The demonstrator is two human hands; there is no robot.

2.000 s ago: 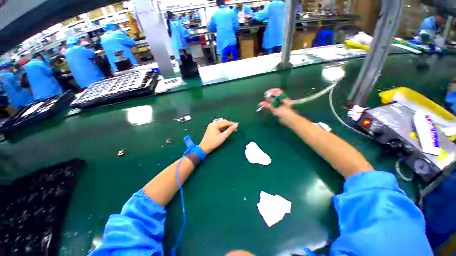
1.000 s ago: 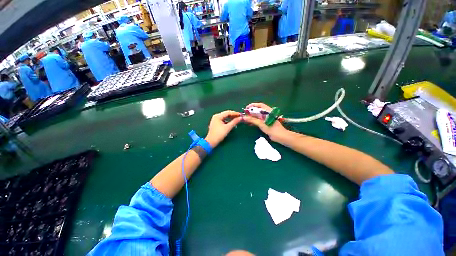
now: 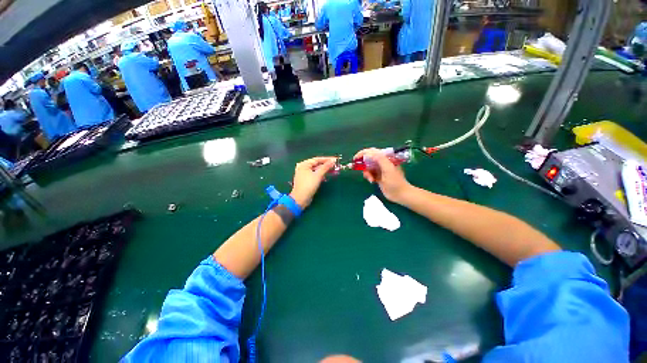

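My left hand (image 3: 312,177), with a blue strap (image 3: 286,204) on its wrist, pinches a very small component (image 3: 336,167) between thumb and fingertips. My right hand (image 3: 382,172) holds the red and whitish glue syringe (image 3: 389,155) nearly level. Its thin tip points left and meets or nearly meets the small component; contact is too small to tell. A pale air hose (image 3: 462,137) runs from the syringe's rear end to the right. The component's details are hidden by my fingers.
White paper pieces (image 3: 381,214) (image 3: 401,293) and crumpled tissue (image 3: 482,177) lie on the green mat. Small parts (image 3: 260,162) lie at left. A black tray (image 3: 57,283) is at lower left, a grey controller (image 3: 592,188) at right. Metal posts and people in blue smocks stand beyond.
The right hand came in from the right to the left hand. Since then, the syringe has turned to lie nearly level, its rear end now to the upper right. The left hand stays pinched.
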